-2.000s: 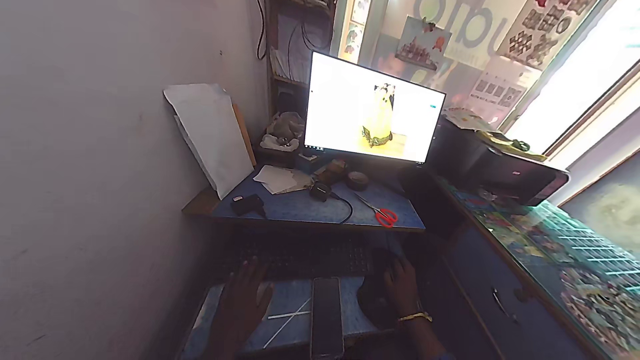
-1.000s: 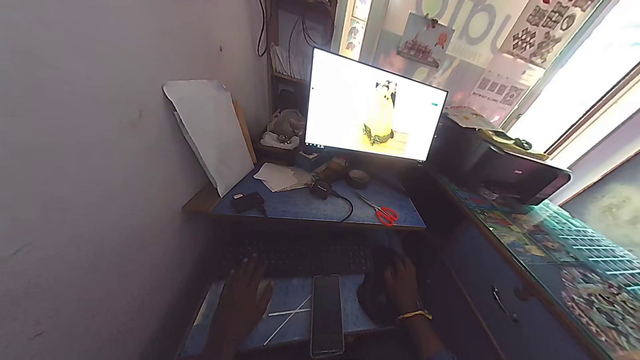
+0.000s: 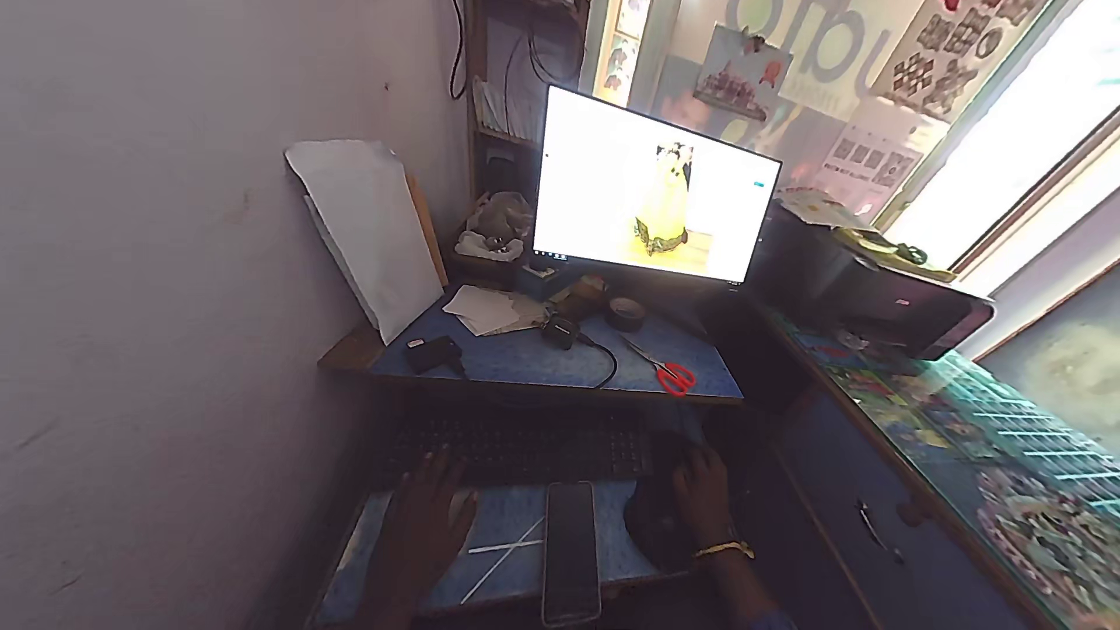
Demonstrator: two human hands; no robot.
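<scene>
My left hand (image 3: 429, 512) rests palm down, fingers apart, its fingertips at the lower left edge of a dark keyboard (image 3: 534, 446). To the right, my right hand (image 3: 703, 490), with a yellow bracelet at the wrist, lies over the right side of a dark mouse pad (image 3: 652, 525); a mouse under it is too dark to make out. A smartphone (image 3: 570, 551) with a dark screen lies between the hands. Beside it are thin white strips (image 3: 503, 560) crossed on the blue tray. A lit monitor (image 3: 652, 188) above shows a picture of a yellow dress.
The blue desk shelf (image 3: 525, 367) carries red-handled scissors (image 3: 674, 378), a tape roll (image 3: 626, 313), a black adapter (image 3: 433, 354), a cable and papers (image 3: 490, 311). White boards (image 3: 367, 227) lean on the left wall. A black printer (image 3: 901, 297) stands on the glass-topped counter at right.
</scene>
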